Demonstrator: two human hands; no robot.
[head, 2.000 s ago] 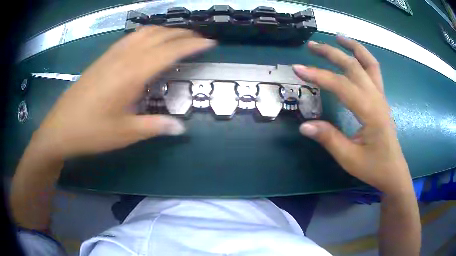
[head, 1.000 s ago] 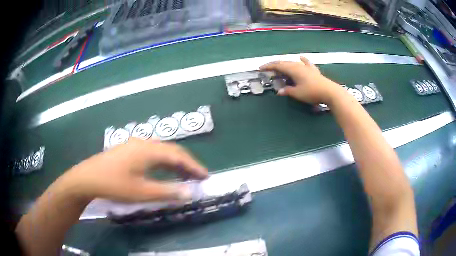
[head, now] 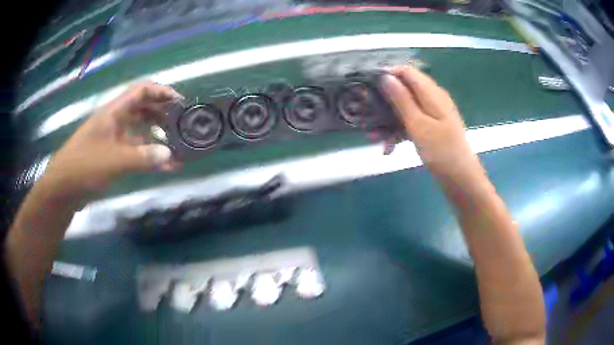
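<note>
A dark four-position fixture [head: 279, 116] with four round ringed parts is held up over the belt, blurred. My right hand [head: 421, 111] grips its right end. My left hand [head: 128, 135] is around its left end, fingers and thumb on either side; the blur hides whether they touch it. A silver four-lobed fixture [head: 229, 269] lies flat on the near green surface. A dark fixture stack [head: 209, 212] stands just beyond it.
Another pale fixture [head: 360, 62] lies on the belt behind the held one. A small silver strip [head: 74, 271] lies at lower left. A small fixture [head: 553, 83] is at far right. White rails [head: 525, 131] cross the view. Blue items are at the lower right.
Both hands have come to the two ends of a four-circle fixture, now raised above the belt. The right hand has left the pale fixture. The view has shifted, showing more of the near surface.
</note>
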